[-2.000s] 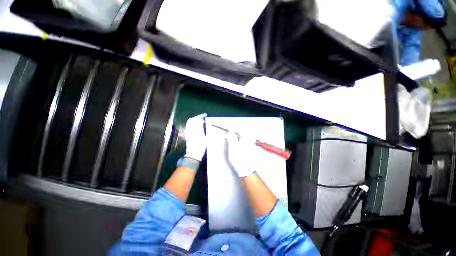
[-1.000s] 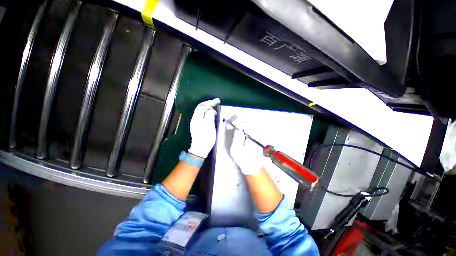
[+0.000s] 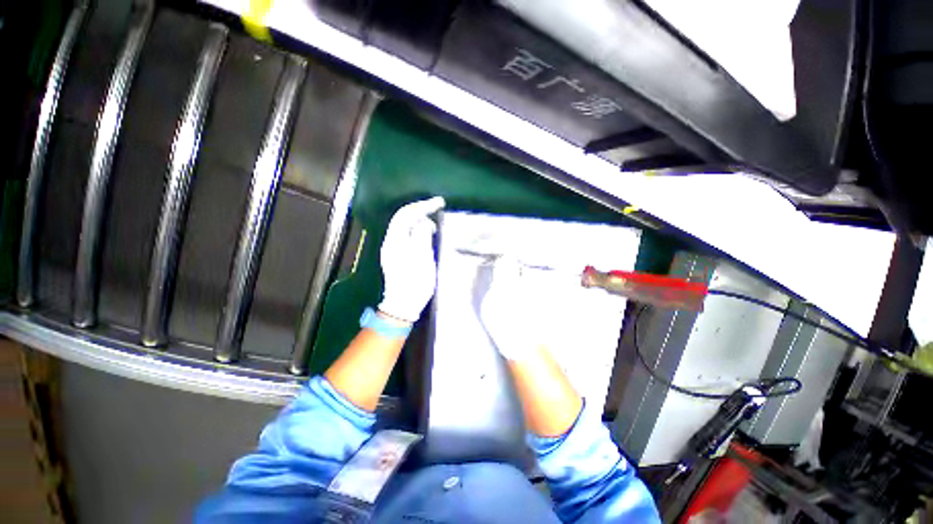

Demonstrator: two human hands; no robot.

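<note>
A chassis unit (image 3: 471, 379) with a pale top cover lies flat in front of me. My left hand (image 3: 409, 261), in a white glove with a light-blue wrist strap, lies along its left edge near the far corner, fingers bent at the edge. My right hand (image 3: 517, 307), also gloved, is over the cover and holds a hand screwdriver (image 3: 650, 288) by its thin shank. The red handle sticks out to the right past the unit's edge. The tip is near the far left part of the cover. Any screw there is too small to tell.
The green conveyor bed (image 3: 440, 164) shows beyond the unit. The roller conveyor (image 3: 184, 164) is at left. More chassis units (image 3: 706, 338) stand at right, with an electric screwdriver (image 3: 721, 425) and its black cable. A black parts bin (image 3: 552, 87) overhangs the white bench at the top.
The screwdriver handle has swung from pointing down-right to nearly level and further right. My left hand remains at the unit's edge. Since the oldest frame, the view has moved closer.
</note>
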